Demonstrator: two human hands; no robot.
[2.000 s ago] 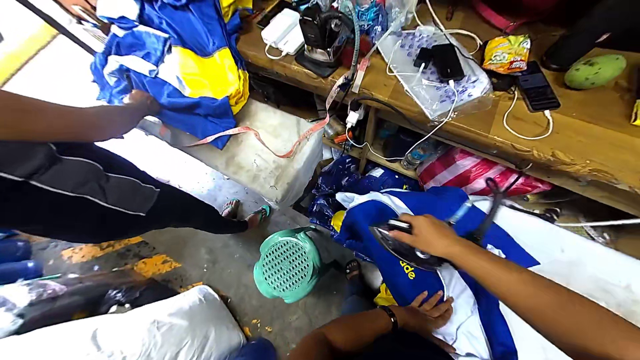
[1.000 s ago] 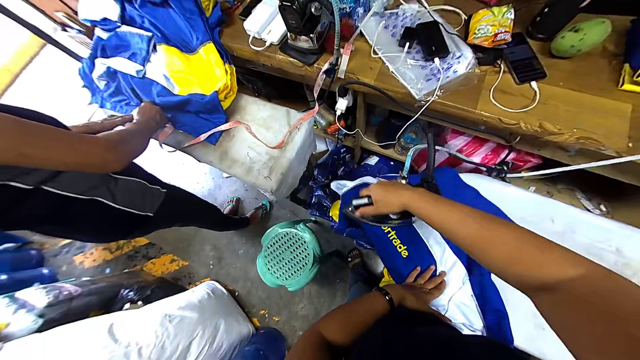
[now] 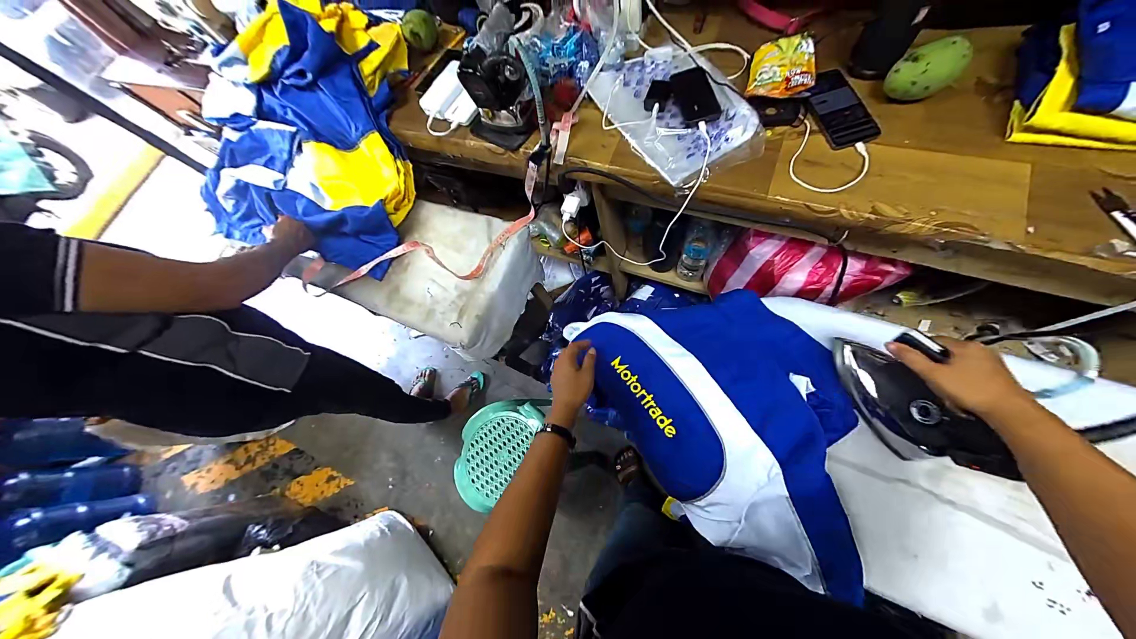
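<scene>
My right hand (image 3: pixel 963 377) grips the handle of a black clothes iron (image 3: pixel 919 413), which is tilted beside the garment at the right. A blue and white garment with yellow lettering (image 3: pixel 745 390) lies over the white padded ironing surface (image 3: pixel 941 524). My left hand (image 3: pixel 572 382) is at the garment's left edge, near its white trim; its fingertips seem to touch the cloth, though whether they pinch it I cannot tell.
A co-worker's hand (image 3: pixel 291 238) rests on blue, yellow and white garments (image 3: pixel 311 169). A green plastic stool (image 3: pixel 497 453) stands left of my left arm. The wooden shelf (image 3: pixel 958 177) holds phones, cables and another iron (image 3: pixel 497 84). A measuring tape (image 3: pixel 435 253) trails over a white block (image 3: pixel 444 293).
The iron has moved off the garment's lettered part to the right in my right hand. My left hand has gone from the garment's lower part to its far left edge.
</scene>
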